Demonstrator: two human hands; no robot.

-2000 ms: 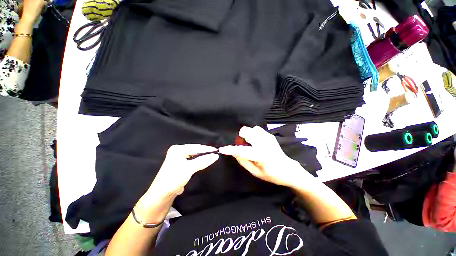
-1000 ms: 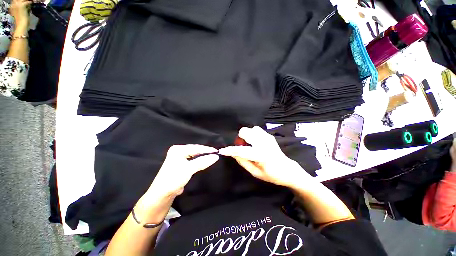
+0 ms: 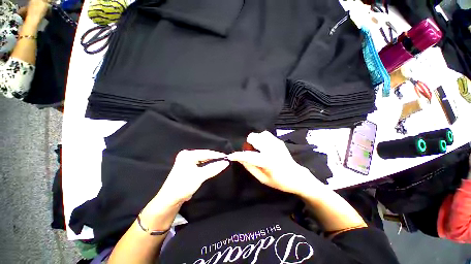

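Note:
A loose black garment piece (image 3: 139, 154) lies crumpled over the near table edge. My left hand (image 3: 191, 172) pinches a narrow dark folded edge of it between thumb and fingers. My right hand (image 3: 268, 162) meets it from the right, fingertips closed at the same edge and touching or nearly touching the left fingertips. A small red-orange spot shows at a right finger. Any needle or thread is too small to make out. A layered stack of black garments (image 3: 206, 62) lies just beyond.
Smartphone (image 3: 360, 147), thread cones (image 3: 400, 148), blue pouch (image 3: 374, 59), magenta bottle (image 3: 413, 44) and red-handled scissors (image 3: 422, 90) lie right. Large scissors (image 3: 95, 39) and a yellow-black bundle (image 3: 106, 11) lie far left. Other people's arms show at both sides.
The view has shifted slightly. My hands keep nearly the same place and pinch; a little more of the dark folded edge shows at my left fingers. The person's arm at right has moved slightly.

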